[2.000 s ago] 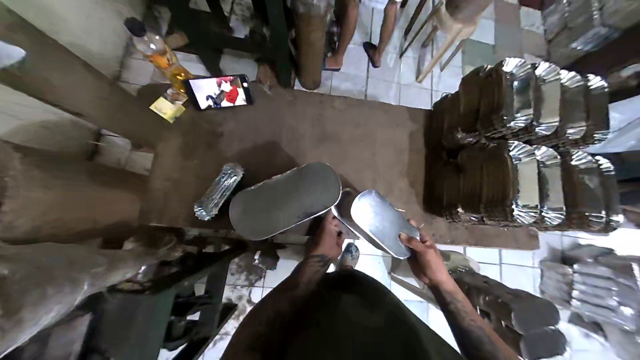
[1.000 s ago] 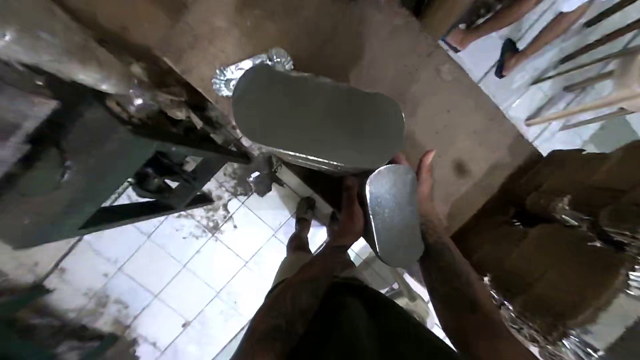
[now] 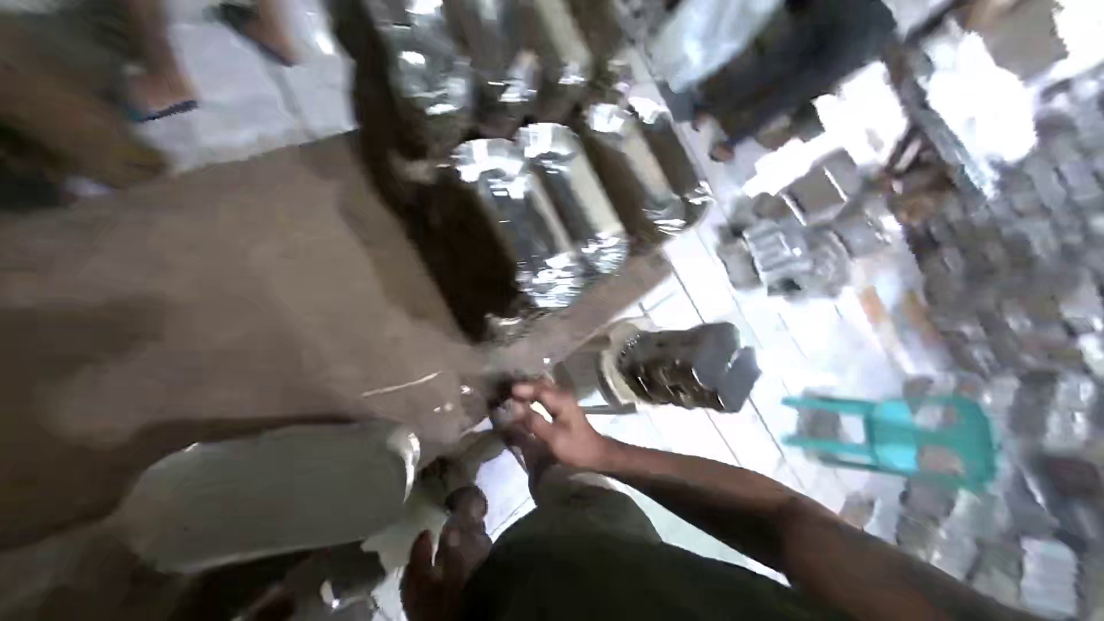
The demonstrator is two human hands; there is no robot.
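Observation:
Motion blur softens the view. A large rounded oblong metal form [image 3: 272, 496] is at the lower left, beside the brown work surface [image 3: 216, 285]. Just right of it is my left hand [image 3: 444, 561], fingers apart, with nothing visible in it; its lower part is hard to make out. My right hand [image 3: 561, 427] reaches to the near edge of the surface, its fingers spread close to a small dark part I cannot identify. No held thing shows in it. Stacks of foil trays [image 3: 552, 198] stand at the surface's far right end.
Right of my right hand is a stack of dark grey nested pieces [image 3: 686, 366] on a support. Farther right are a green plastic chair [image 3: 897, 440] and many piled foil trays [image 3: 1018, 224] on the tiled floor. Another person's feet [image 3: 164, 90] show at the upper left.
The view has swung strongly to the right. My right hand has let go of the smaller rounded metal piece, which I no longer see. My left hand is now apart from the large form.

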